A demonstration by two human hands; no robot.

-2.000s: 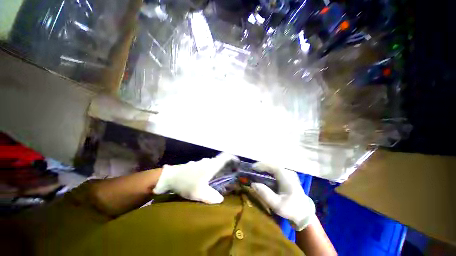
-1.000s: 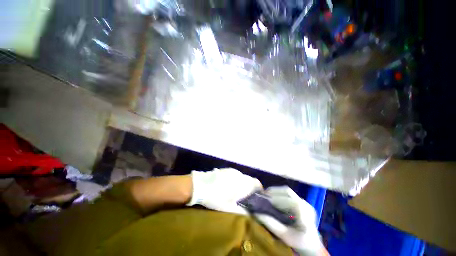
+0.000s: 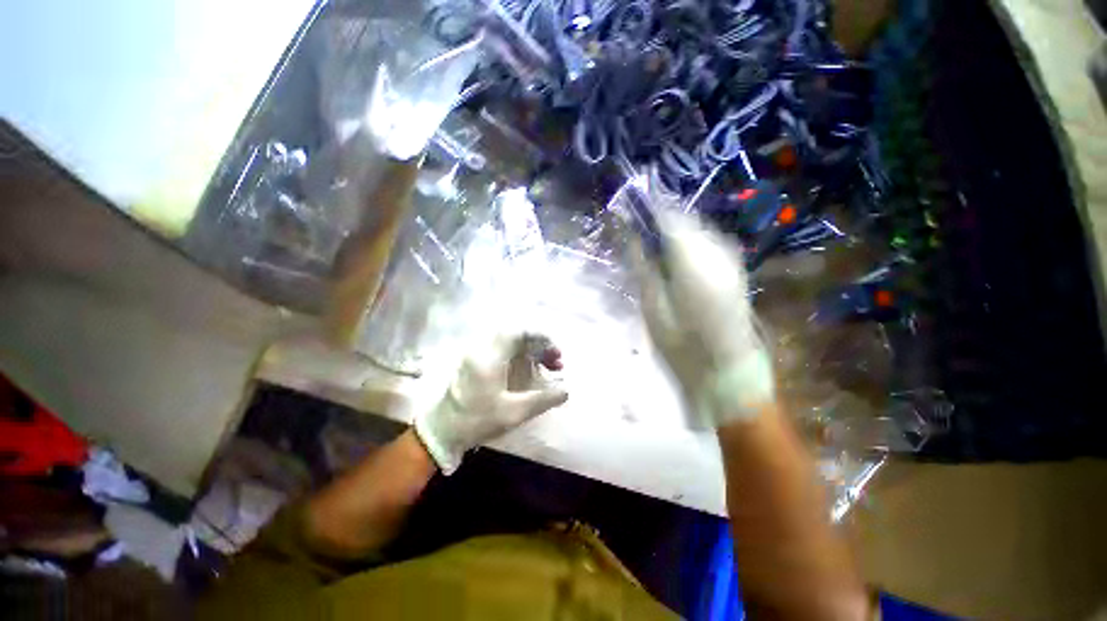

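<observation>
My left hand (image 3: 480, 394), in a white glove, is over the front edge of the bright work surface. Its thumb and fingers close around a small dark device (image 3: 535, 354) with a reddish spot. My right hand (image 3: 707, 303), gloved and blurred, reaches over the surface at the near edge of a heap of coiled dark cables (image 3: 692, 73). A dark strip with a shiny edge (image 3: 641, 209) lies at its fingertips; blur hides whether it is gripped.
Clear plastic packs or bags (image 3: 285, 200) lie at left. Dark units with orange-red spots (image 3: 767, 216) lie right of the cables. A cardboard flap (image 3: 995, 528) is at lower right, with part of a blue crate (image 3: 704, 564) below the table edge.
My hands have moved apart and up from near my body. The left is now over the work surface, and the right has reached forward to the cables. The view has shifted, showing more cables.
</observation>
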